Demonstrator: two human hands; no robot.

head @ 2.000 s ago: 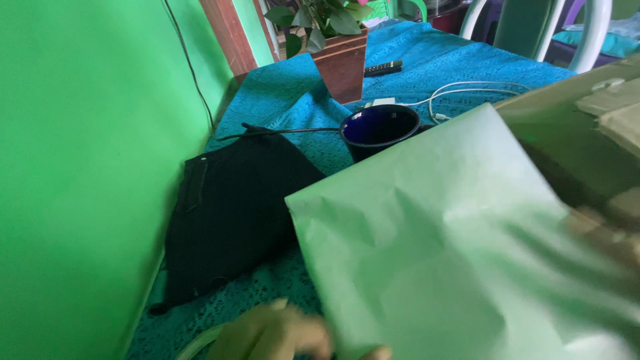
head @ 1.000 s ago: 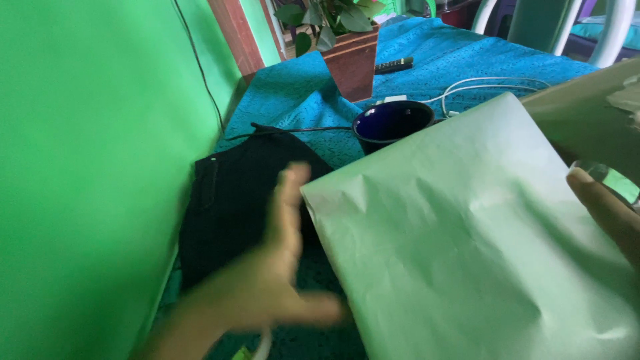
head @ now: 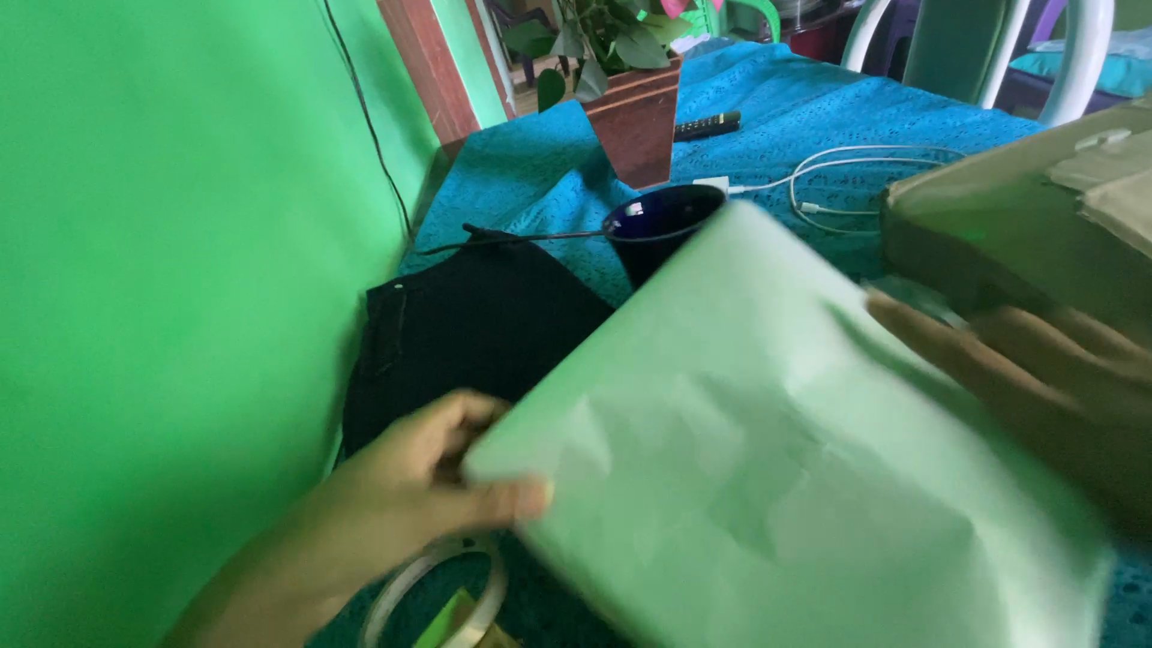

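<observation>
A large flat sheet or packet of pale, creased paper (head: 765,432) fills the lower middle of the view. My left hand (head: 432,477) grips its left corner, thumb on top and fingers behind the edge. Along the upper right edge lies my right hand (head: 1026,369), blurred, its fingers stretched out; whether it grips the paper I cannot tell. Beside my left wrist is a pale ring (head: 387,603), perhaps a tape roll, with a yellow-green piece showing through it. A folded black cloth garment (head: 477,333) lies beyond my left hand.
A dark blue cup (head: 661,225) stands behind the paper. Past it are a potted plant in a brown planter (head: 634,121), a remote control (head: 708,126) and a white cable (head: 796,184). A cardboard box (head: 990,216) sits at right, a green wall (head: 180,270) at left, all around a blue tablecloth (head: 774,81).
My left hand, apart from the paper with fingers spread one second ago, now has hold of its left corner. More of the pale ring shows than before.
</observation>
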